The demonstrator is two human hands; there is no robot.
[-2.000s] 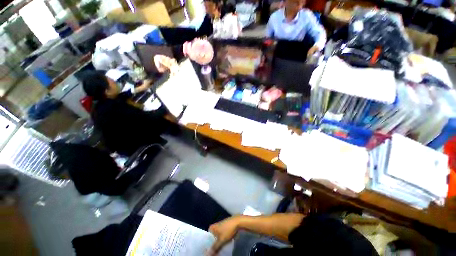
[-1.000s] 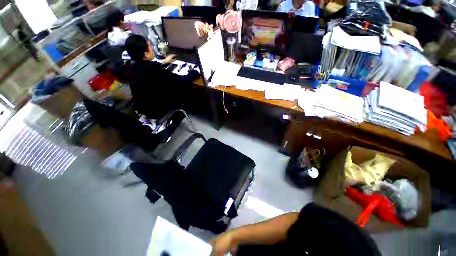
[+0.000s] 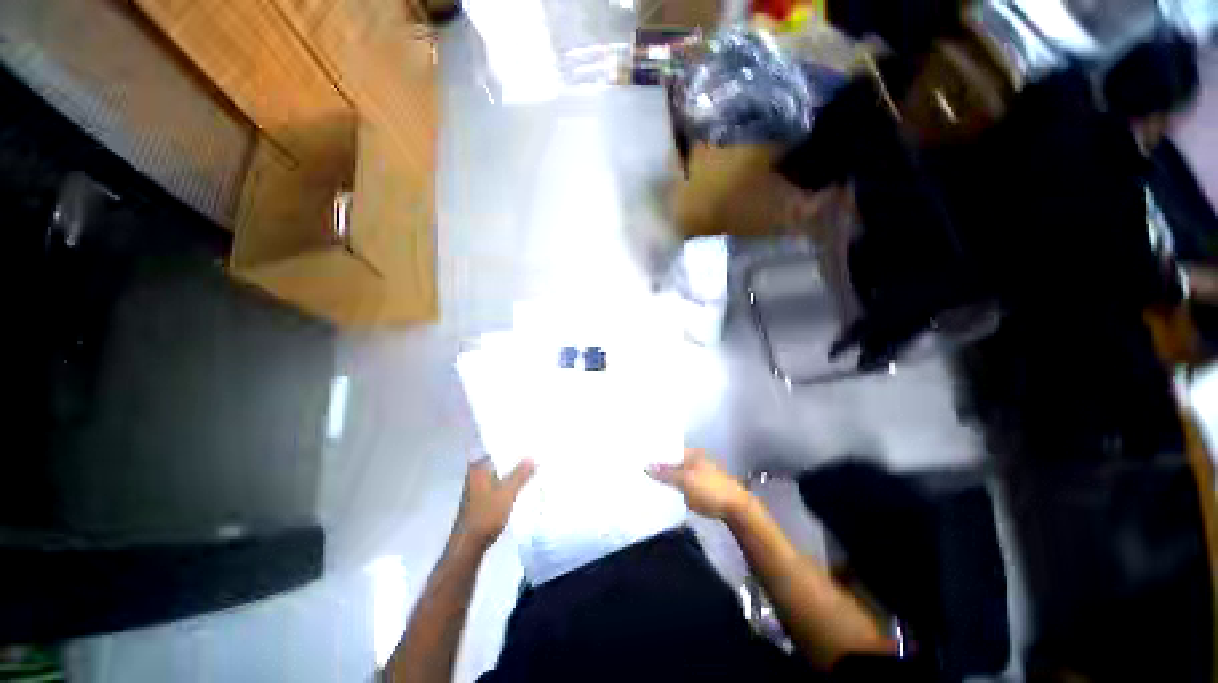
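Note:
A stack of white printed sheets (image 3: 588,420) is held in front of my body, washed out by glare. Two small dark garment pictures show near its upper middle; other print cannot be read. My left hand (image 3: 494,496) grips the left edge, with the thumb on top. My right hand (image 3: 705,483) grips the right edge, also with the thumb on top. The fingers under the sheets are hidden. The sheets' far edge blends into the bright floor.
A cardboard box (image 3: 305,287) stands by wooden cabinets (image 3: 287,54) at the upper left. A box with clear plastic (image 3: 743,88) is at the upper centre. Black chairs (image 3: 922,534) line the right. A seated person (image 3: 1169,147) is at the right edge.
The view has turned left, from the desks to the aisle. The sheets have come from the lower edge to the centre. Both hands now show on them; before, only one hand was visible.

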